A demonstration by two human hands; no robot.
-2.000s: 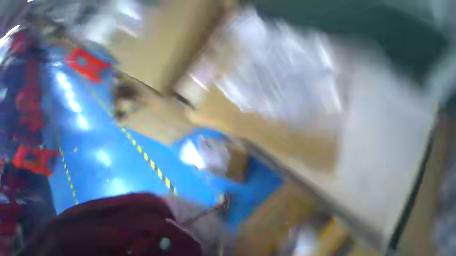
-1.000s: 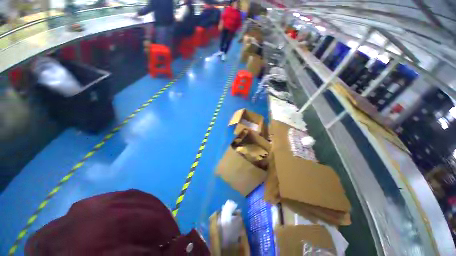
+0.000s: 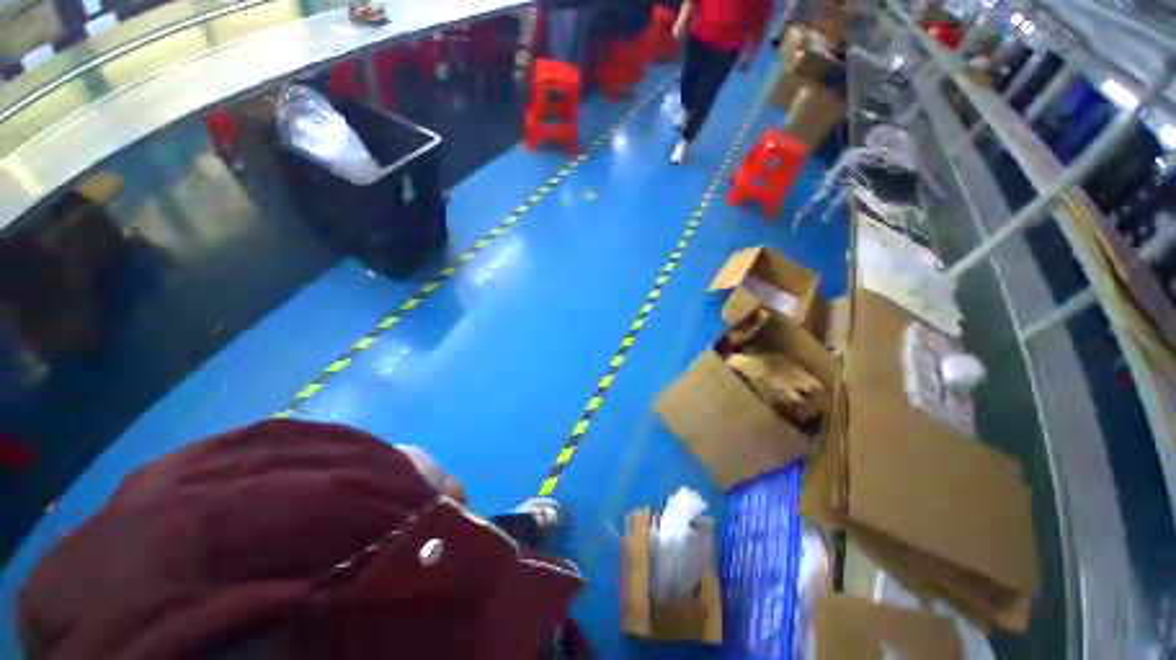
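No hand of mine can be made out. My dark red padded sleeve or jacket [image 3: 258, 542] fills the lower left. A small pale shape shows past its upper edge; I cannot tell whether it is a shoe or part of a hand. A shoe [image 3: 542, 512] shows on the floor beside the jacket. Nearest in front on the right are a small open carton [image 3: 654, 587] with white plastic in it, a blue plastic crate [image 3: 761, 561], an open carton with brown packing inside [image 3: 735, 419] and flat cardboard [image 3: 941, 484] on the bench.
A smaller open carton [image 3: 784, 277] stands behind. Red stools [image 3: 767, 174] stand along both sides of the blue aisle, between yellow-black tape lines [image 3: 632, 329]. A black bin [image 3: 374, 194] with white plastic stands at left. A person in red [image 3: 709, 58] is in the aisle.
The blurred view has become clear. Since one second ago, the bin, stools and cartons have shifted right in view. The person in red appears larger and nearer. A shoe has come into view.
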